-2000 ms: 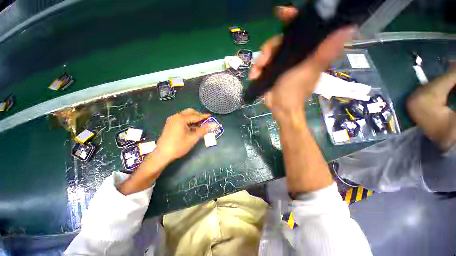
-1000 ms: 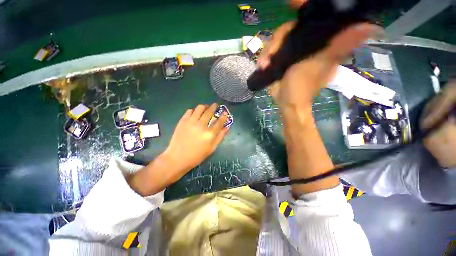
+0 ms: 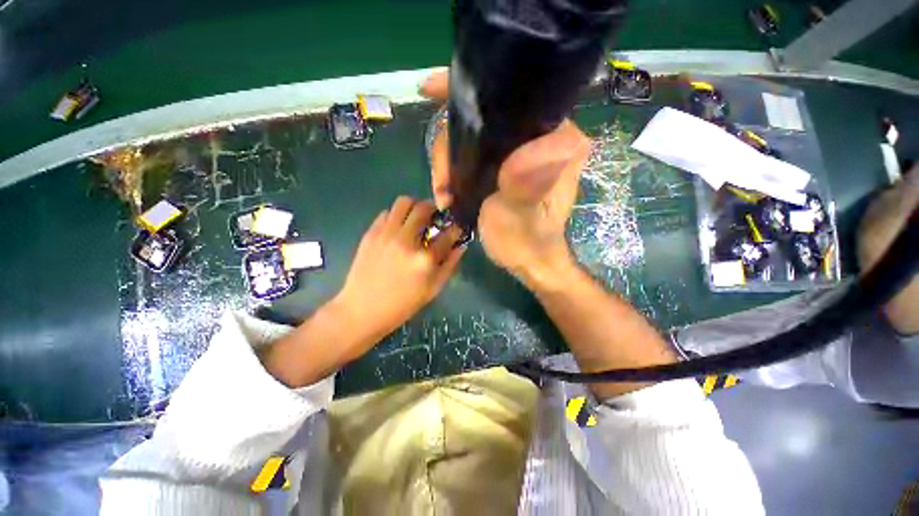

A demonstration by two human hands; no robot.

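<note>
My left hand lies on the bench with its fingers around a small watch unit, which they partly cover. My right hand grips a thick black electric screwdriver held upright. The lower end of the screwdriver is at the watch unit, between my two hands; its tip and any screw are hidden. The perforated grey dish is almost wholly hidden behind the screwdriver and right hand.
Several watch units with white batteries lie left. Another lies near the pale rail. A clear tray of black units with a white paper strip is at right. The black cord crosses my right forearm. Another person's hand is at the right edge.
My right hand has brought the screwdriver left and upright, down onto the watch unit. My left hand has stayed on the unit since one second ago. A unit beyond the rail has moved right.
</note>
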